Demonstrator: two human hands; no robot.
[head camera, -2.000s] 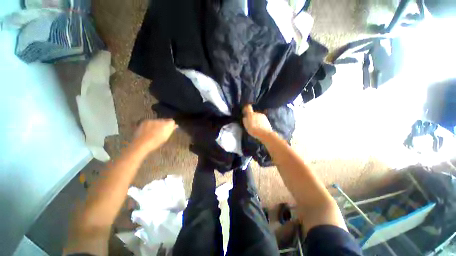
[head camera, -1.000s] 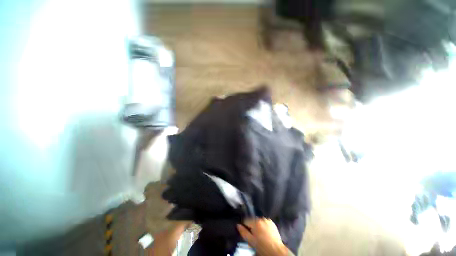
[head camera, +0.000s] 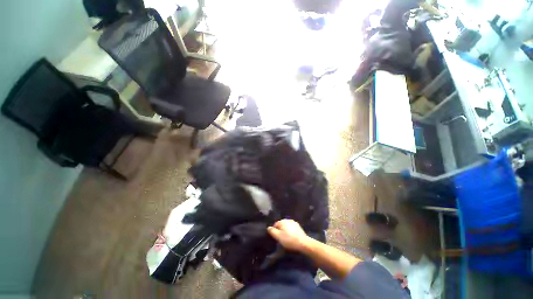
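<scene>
A bulky black garment bundle with a few white patches is held up against the front of my body. My right hand grips its gathered near side. My left hand is not visible; the bundle or my body may hide it. A white and black bundle lies on the floor to the left, partly covered by the held bundle.
Two black mesh chairs stand at the left by the wall. A white-topped bench and a table with sewing machines are at the right. Blue cloth hangs near right. A person in dark clothes is beyond the bench.
The view has turned from the wall and floor to chairs, bench and machine tables. The black bundle is lifted off the floor. My left forearm has gone out of sight.
</scene>
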